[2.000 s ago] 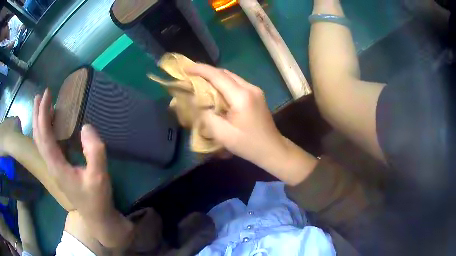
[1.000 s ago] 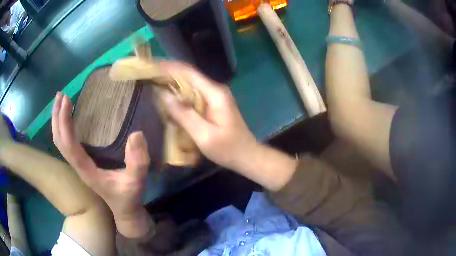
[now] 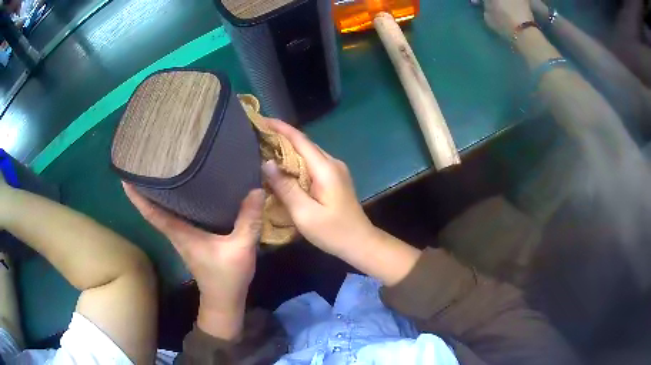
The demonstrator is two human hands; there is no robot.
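Note:
A dark grey speaker (image 3: 214,185) with a brown wood-grain top panel (image 3: 169,122) and black rim stands tilted in front of me, its top towards the camera. My left hand (image 3: 214,249) holds its near side from below, thumb and fingers spread around the mesh. My right hand (image 3: 318,192) holds a crumpled tan cloth (image 3: 280,167) against the speaker's right side. The speaker hides part of the cloth and its own base.
A second speaker (image 3: 250,60) stands just behind, its black strip facing me. A mallet with an orange head (image 3: 375,13) and wooden handle (image 3: 420,93) lies to the right on the green work surface (image 3: 357,135). Neighbouring workers' arms show at both sides.
My left hand, earlier open beside the speaker, now holds it, and the speaker's top has turned more towards me. The cloth has moved from above the speaker to its right side. The right neighbour's arm has shifted.

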